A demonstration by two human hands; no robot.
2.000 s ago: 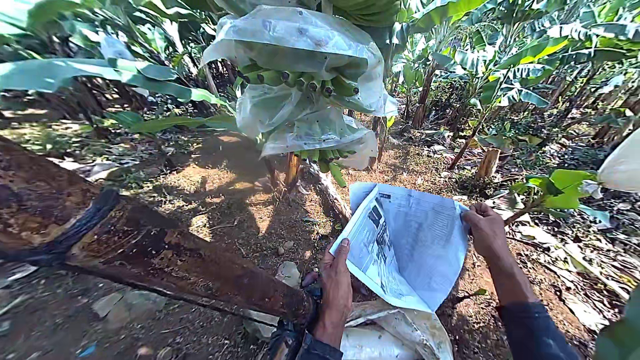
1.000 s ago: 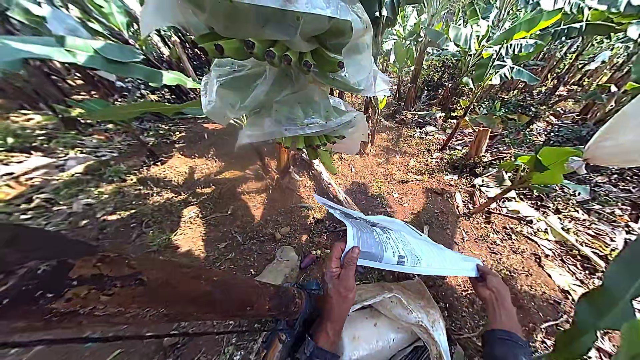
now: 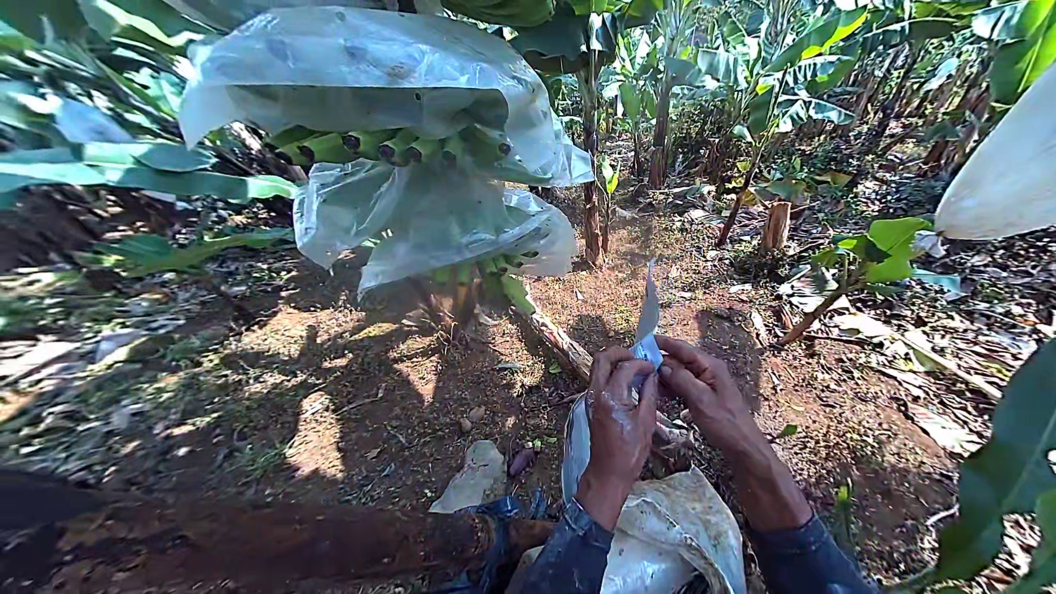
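Both hands meet right of centre, above an open whitish sack (image 3: 672, 528). My left hand (image 3: 619, 417) pinches a printed paper sheet (image 3: 648, 318), seen nearly edge-on, with a narrow part standing up above the fingers. Against the same paper are the fingertips of my right hand (image 3: 701, 392). More of the sheet seems to hang down left of my left hand, though where it ends is hidden. Up and to the left hangs a bunch of green bananas (image 3: 404, 147), its tiers covered by translucent plastic sheets (image 3: 355, 74); neither hand touches it.
A rusty brown beam or trunk (image 3: 272, 540) crosses the lower left, with dark wrapping at its end. A cut stem (image 3: 565, 338) lies on the soil beyond the hands. At right are a whitish bag (image 3: 1002, 173), a short stump (image 3: 775, 227) and a large leaf (image 3: 1002, 462).
The paper was spread wide between my hands and is now gathered or folded narrow. My right hand has moved left, close beside my left hand.
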